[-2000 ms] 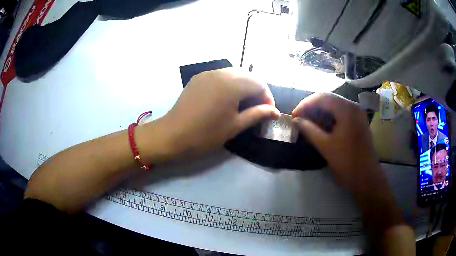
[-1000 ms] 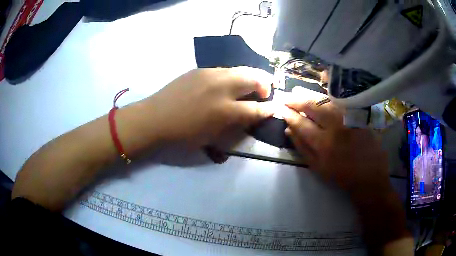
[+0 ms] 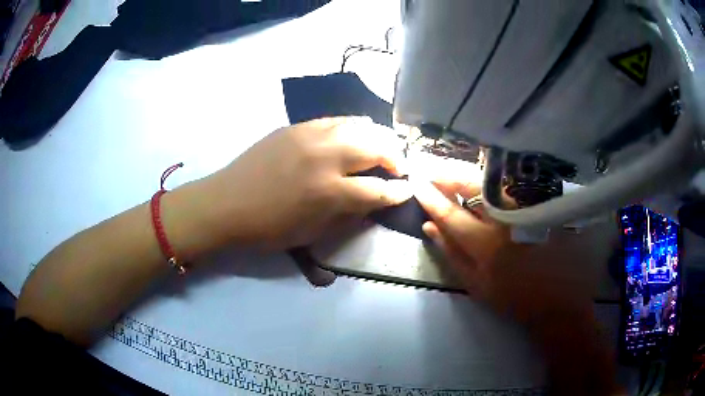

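Observation:
A black fabric panel [image 3: 328,94] lies on the machine bed, its far end showing beyond my left hand and a near part between my hands. My left hand [image 3: 309,182] presses on the panel, fingertips close to the needle area [image 3: 410,143]. My right hand [image 3: 471,232] is on the panel's right side, its fingertips meeting my left fingertips just in front of the needle area. Bright glare and my fingers hide the needle tip and any label there.
The white sewing machine head [image 3: 533,69] stands over the right side. More black pieces [image 3: 58,85] lie at the upper left. A lit smartphone [image 3: 651,282] is at the right. The bed plate's dark edge [image 3: 402,283] and a ruler scale [image 3: 255,379] run in front.
The panel and both hands have moved from the front of the machine to the needle area. The pale label seen between the fingertips earlier is now hidden. The view has shifted.

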